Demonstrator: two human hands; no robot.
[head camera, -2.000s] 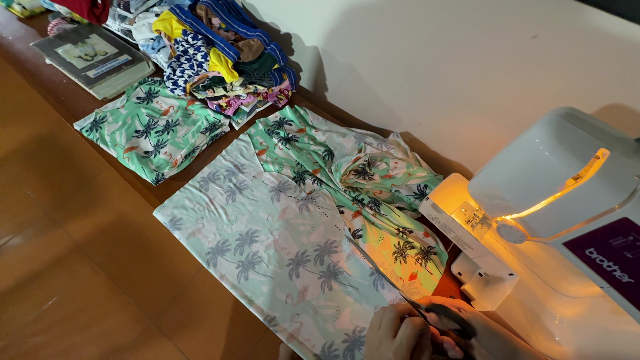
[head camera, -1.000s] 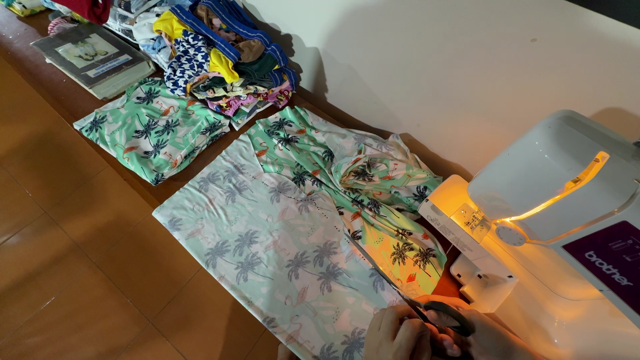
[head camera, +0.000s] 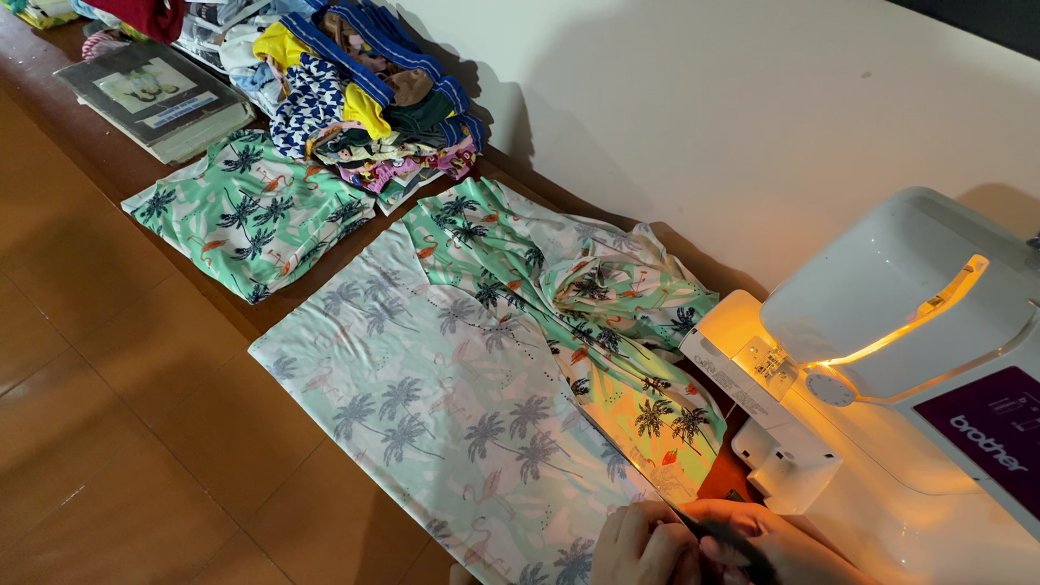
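Observation:
A flamingo-and-palm print fabric (head camera: 455, 390) lies spread over the table, its paler side up. Along its right side run the blades of a pair of scissors (head camera: 630, 459), pointing up and left. My right hand (head camera: 764, 540) is closed around their black handle at the bottom edge. Right beside it, my left hand (head camera: 650, 544) pinches the fabric near the blades, its fingers bent; its lower part is cut off by the frame. Brighter green fabric of the same print (head camera: 601, 325) lies bunched beyond the blades. A separate folded piece of that print (head camera: 252, 211) rests farther left.
A white Brother sewing machine (head camera: 886, 301), lamp lit, stands at right against the fabric. A pile of colourful clothes (head camera: 366, 89) and a thick worn book (head camera: 158, 97) lie at the back left. A white wall (head camera: 691, 106) borders the table; tiled floor (head camera: 146, 422) shows at left.
My right hand and the scissors' black handle have shifted slightly toward the bottom edge. The spread fabric lies much as before.

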